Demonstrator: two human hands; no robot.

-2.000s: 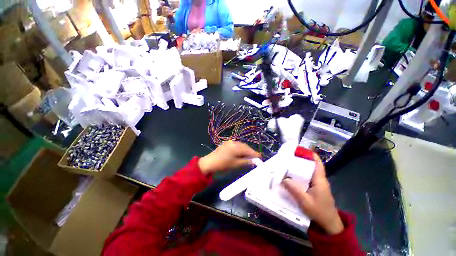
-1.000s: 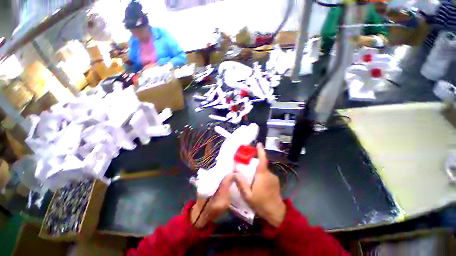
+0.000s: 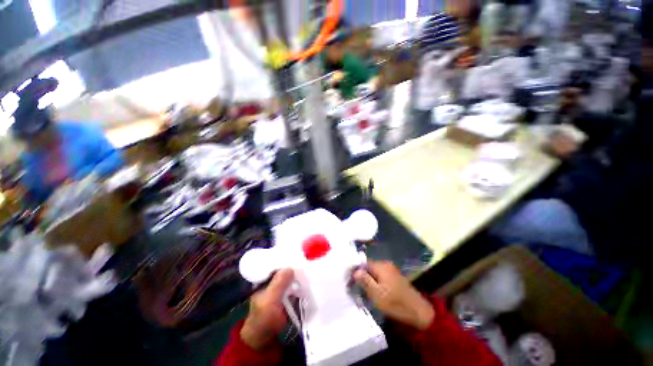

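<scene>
A white-and-red subassembly point(image 3: 326, 286) is held up in front of me, blurred. It has a round white lobe at each side, a red round piece near its top and a box-like white end at the bottom. My left hand point(image 3: 268, 311) grips its left side, thumb on top. My right hand point(image 3: 394, 294) holds its right side with thumb and fingers. The fingers behind it are hidden. Thin orange and dark wire leads point(image 3: 197, 275) lie on the bench to the left.
A housing pile point(image 3: 43, 300) is at far left, a subassembly pile point(image 3: 222, 168) behind the wires. A metal upright point(image 3: 320, 132) stands ahead. A pale surface point(image 3: 422, 189) holds white parts at right. A brown box point(image 3: 566, 314) with white pieces is at lower right. A person in blue point(image 3: 86, 154) is at left.
The view has swung to the right, bringing in the pale surface and lower-right box. The subassembly is now raised and upright between both hands, its lobes and red piece facing me.
</scene>
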